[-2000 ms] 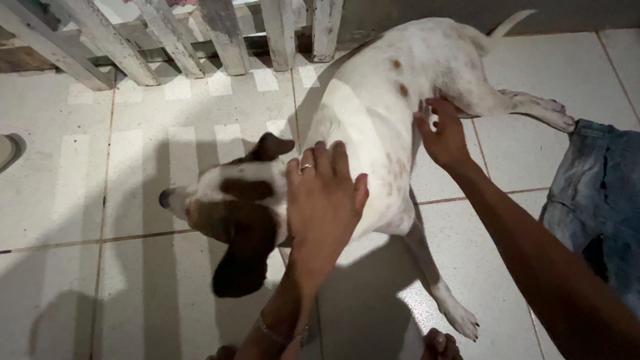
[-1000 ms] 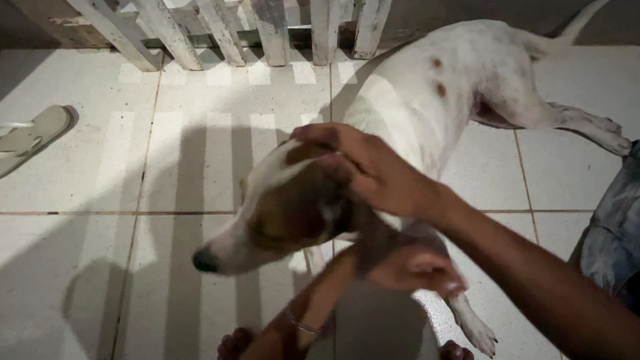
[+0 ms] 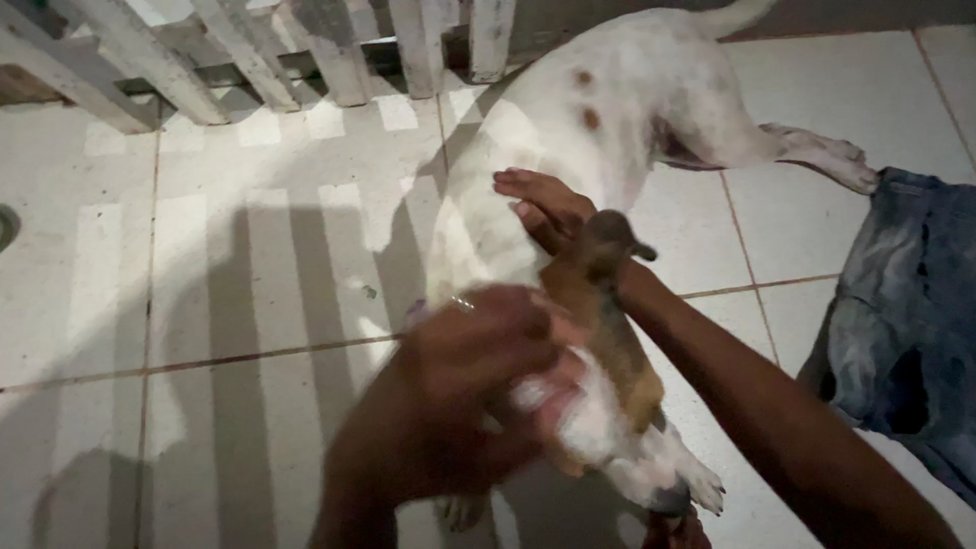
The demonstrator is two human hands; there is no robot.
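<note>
A white dog with brown patches [image 3: 526, 137] lies on its side on the floor tiles. Its head [image 3: 610, 427] is turned toward me, the dark nose near the bottom edge and a brown ear raised near my right wrist. My left hand [image 3: 488, 358], blurred and wearing a ring, is at the side of the dog's head and neck; its fingers are bent, and whether they grip the skin is unclear. My right hand [image 3: 549, 206] rests on the dog's shoulder and side with its fingers extended, partly behind the ear.
White wooden slats [image 3: 335, 53] of a fence stand along the top left. Worn blue denim [image 3: 892, 305] lies on the tiles at the right, near the dog's hind paws. Part of a sandal [image 3: 6, 227] shows at the left edge. Toes [image 3: 679, 530] are at the bottom.
The dog's head has swung from pointing left to pointing down toward me. My right hand has moved from the head to the shoulder, and my left hand has come up beside the head.
</note>
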